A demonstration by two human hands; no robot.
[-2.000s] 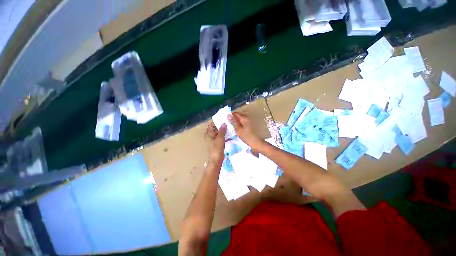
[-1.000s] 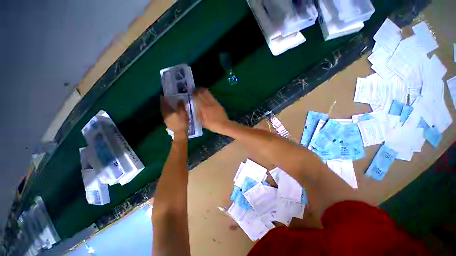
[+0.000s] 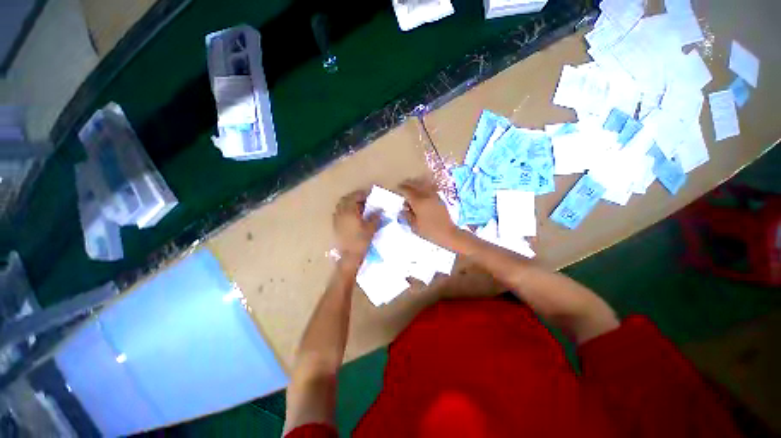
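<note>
A white leaflet (image 3: 384, 202) is between my two hands, at the top of a small heap of white and pale blue leaflets (image 3: 396, 257) on the cardboard bench cover. My left hand (image 3: 354, 224) holds its left edge. My right hand (image 3: 423, 210) is at its right edge, fingers bent against it and slightly blurred. A clear plastic box (image 3: 241, 92) lies on the green belt, with dark round shapes at its top end and white and bluish paper in its lower part.
More clear boxes (image 3: 120, 184) overlap at the belt's left. Blue leaflets (image 3: 514, 161) and a large heap of white leaflets (image 3: 646, 85) lie right on the bench. A light-blue sheet (image 3: 175, 342) covers the bench's left. A red stool (image 3: 728, 231) stands on the floor at right.
My hands have come back from the clear box on the belt to the small heap and hold a white leaflet. Paper now shows in the box's lower part. The view has shifted.
</note>
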